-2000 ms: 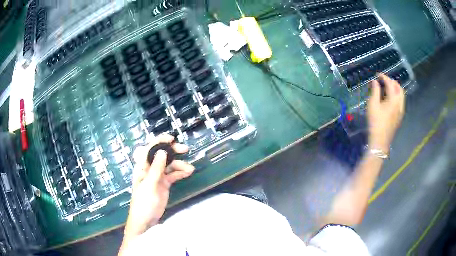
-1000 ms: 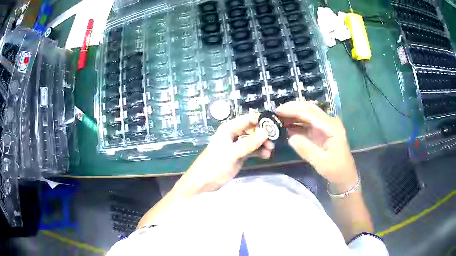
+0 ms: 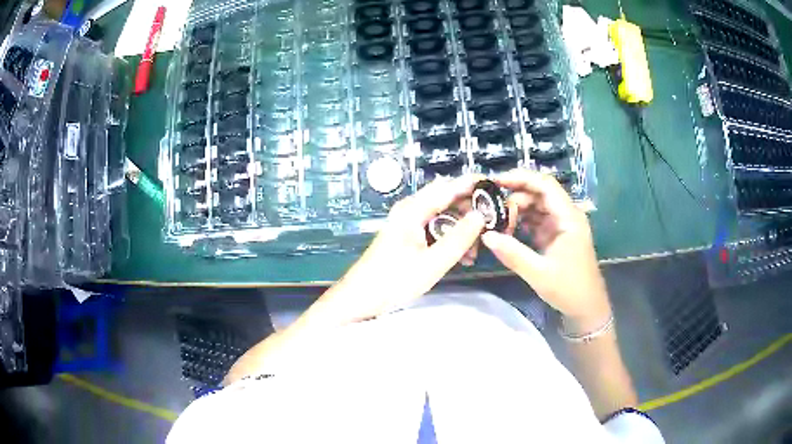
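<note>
Two round black parts with silver-white centres are in my hands, in front of the blister tray's near edge. My left hand (image 3: 425, 230) holds one round black part (image 3: 443, 227) against the palm side. A second round black part (image 3: 490, 206) is tilted between the fingertips of both hands. My right hand (image 3: 551, 247) grips its right side with thumb and fingers. The clear blister tray (image 3: 287, 236) lies behind the hands, with black parts in its left and right columns. A pale disc (image 3: 385, 174) lies near the tray's front edge.
Stacked clear trays (image 3: 71, 173) stand at left. A red marker (image 3: 150, 50) lies on white paper, with a green-and-white tube (image 3: 146, 184) below it. A yellow block (image 3: 631, 62) with black cord lies beside crumpled tissue (image 3: 590, 39). A second parts tray (image 3: 754, 113) is at right.
My right hand came back from the right-hand tray to meet my left hand over the bench front. A second round part now shows in my left hand. The view has turned, then shifted slightly.
</note>
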